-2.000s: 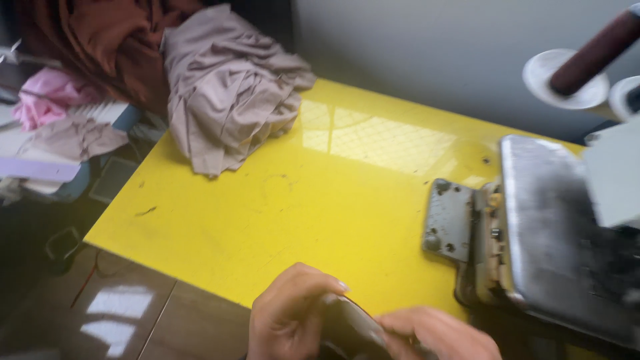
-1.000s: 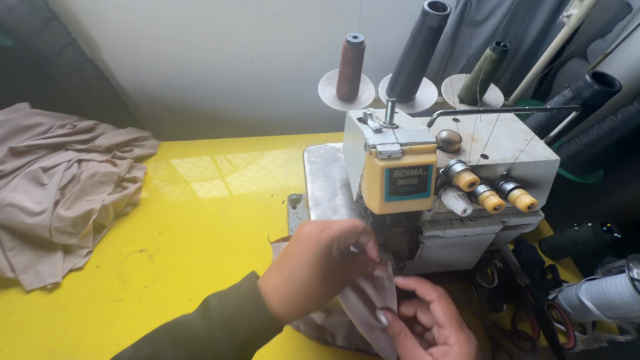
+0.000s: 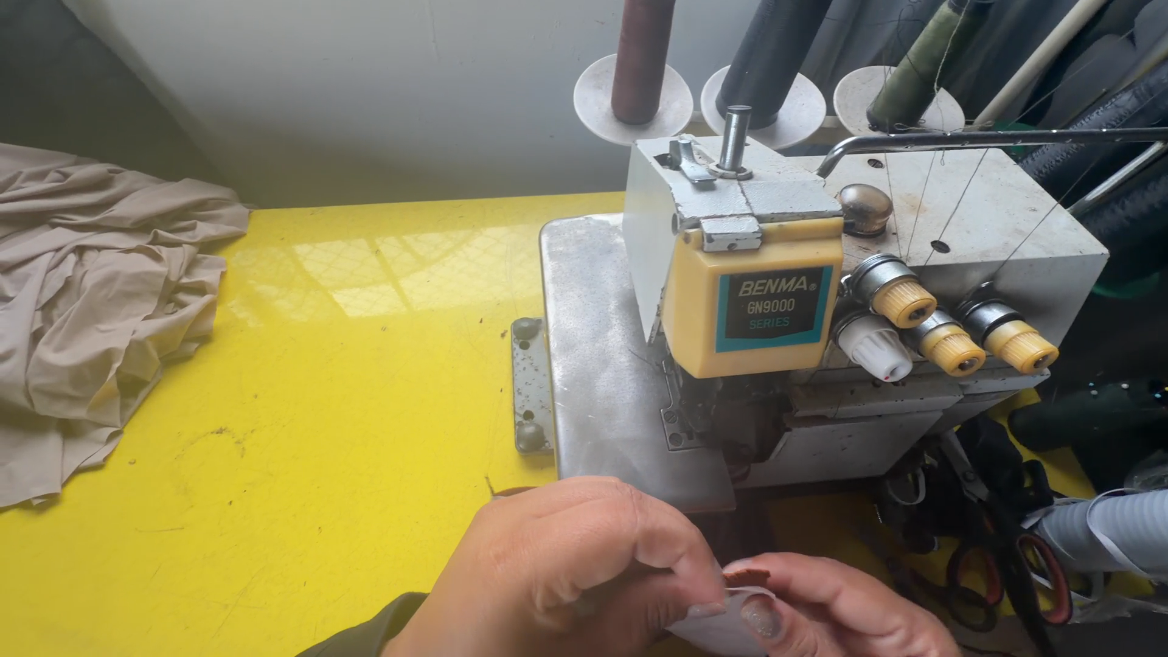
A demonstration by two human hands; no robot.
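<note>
My left hand (image 3: 584,566) and my right hand (image 3: 830,607) pinch a piece of light fabric (image 3: 725,625) between their fingertips, low in the view. A small reddish-brown edge (image 3: 748,577) shows at the pinch; most of the piece is hidden by the hands or lies below the frame. Just beyond the hands stands a Benma overlock sewing machine (image 3: 753,301), with its metal work plate (image 3: 602,365) nearest to my left hand. The fabric is held in front of the plate, and none is seen under the presser foot area, which is dark.
Crumpled beige fabric (image 3: 91,301) lies at the left on the yellow table (image 3: 365,401). Thread cones, brown (image 3: 643,64), black (image 3: 771,55) and green (image 3: 926,68), stand behind the machine. Scissors with black and red handles (image 3: 1040,579) and a grey-white roll (image 3: 1109,538) are at the lower right.
The view has swung right to the machine since the earliest frame. Since one second ago both hands are lower in view, and less of the held fabric shows.
</note>
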